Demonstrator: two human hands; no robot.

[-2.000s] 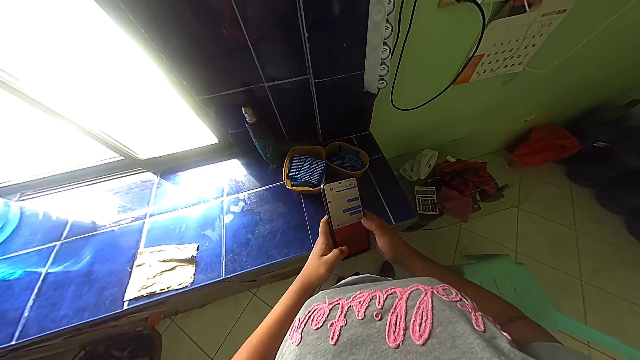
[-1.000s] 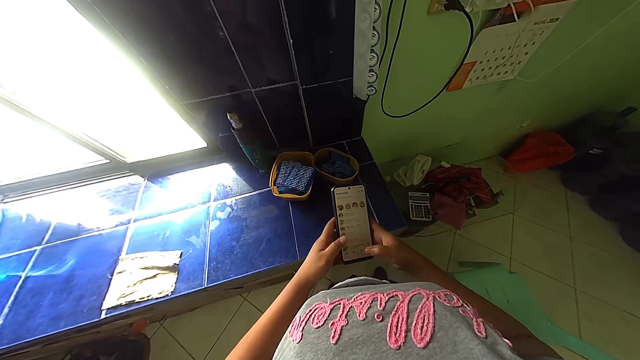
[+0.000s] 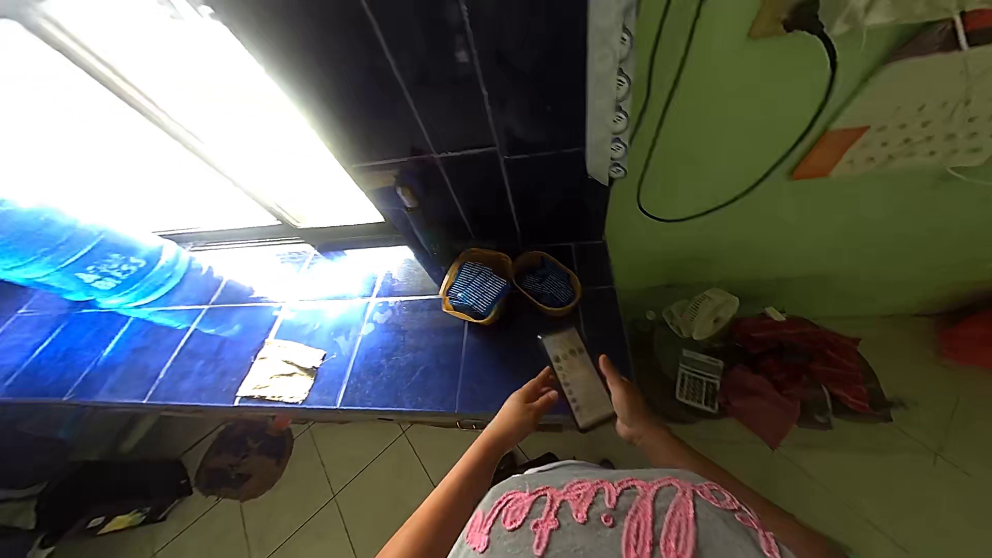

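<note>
A smartphone (image 3: 577,377) with its lit screen facing up is tilted near the front edge of the blue-tiled counter. My right hand (image 3: 629,403) grips its right side. My left hand (image 3: 527,407) is at the phone's left edge with the fingers bent; whether it touches the phone is hard to tell. Beyond the phone, two small yellowish baskets stand side by side: the left basket (image 3: 507,267) holds blue striped packets (image 3: 478,290), and the right basket (image 3: 574,280) holds dark blue packets (image 3: 547,284). The screen content is blurred.
A folded cream cloth (image 3: 284,371) lies on the counter (image 3: 411,356), left of a large blue water bottle's right side; the bottle (image 3: 101,260) lies at far left. A dark bottle (image 3: 415,213) stands by the wall. At right are a calculator (image 3: 699,380), red cloth (image 3: 806,360) and a hanging black cable (image 3: 728,203).
The phone, upright in view a second ago, is now tilted, its top leaning left. My left hand has shifted from its lower edge to beside it. The view has swung toward the left.
</note>
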